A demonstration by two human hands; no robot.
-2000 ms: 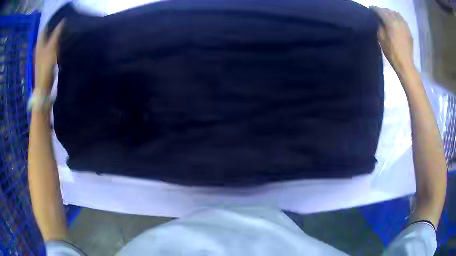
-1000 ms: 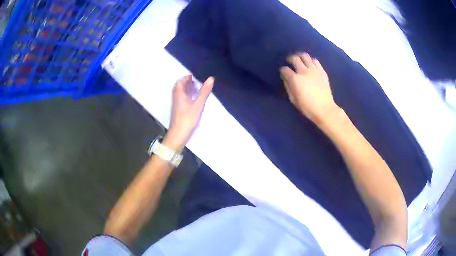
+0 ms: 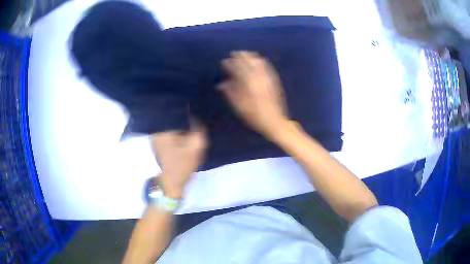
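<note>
A black garment (image 3: 304,82) lies on the white table in front of me, its right part flat with a straight edge. Its left part is bunched or lifted and blurred. My left hand (image 3: 180,149), with a watch at the wrist, is at the lower edge of the bunched part; it is blurred, with its fingers partly hidden against the cloth. My right hand (image 3: 252,87) is over the middle of the garment, fingers bent and blurred; whether it grips cloth is unclear.
The white table (image 3: 87,170) lies under the garment. A blue lattice crate (image 3: 13,139) stands at the left. A sheet with rows of purple discs (image 3: 438,98) is at the right table edge. Clear bags with small black print (image 3: 408,96) lie at the right. Blue material shows below right.
The view has turned. The garment's left part is now folded or bunched over towards the middle. My left hand has moved from beside the garment onto its lower edge; my right hand remains over the cloth.
</note>
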